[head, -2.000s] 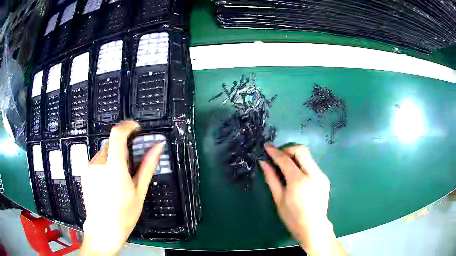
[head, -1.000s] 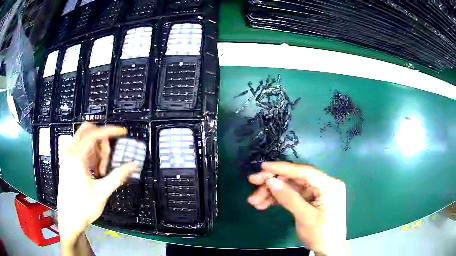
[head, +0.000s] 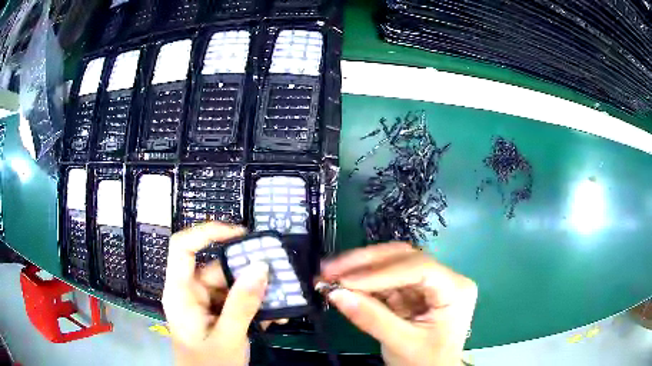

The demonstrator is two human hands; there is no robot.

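My left hand (head: 214, 293) holds a black housing (head: 275, 286) with a pale gridded area, tilted above the near right of the tray. My right hand (head: 400, 300) is beside its right edge, thumb and fingertips pinched on a tiny dark fitting (head: 327, 287); it is blurred, and I cannot tell whether it touches the housing. The blister tray (head: 329, 136) holds rows of housings with white upper parts and dark dotted lower parts. One near-row pocket (head: 212, 193) shows only a dark dotted floor. A heap of small black fittings (head: 407, 186) lies right of the tray.
A smaller heap of tiny black pieces (head: 509, 161) lies farther right. A white strip (head: 500, 96) crosses the green bench (head: 557, 286). A stack of black trays (head: 515, 43) stands at the back right. A clear plastic bag (head: 41, 93) is at left. A red stool (head: 53, 307) stands lower left.
My left hand has lifted the housing from the tray and brought it right. My right hand has moved from the fittings heap to beside the housing. The view has shifted, so the tray appears farther right.
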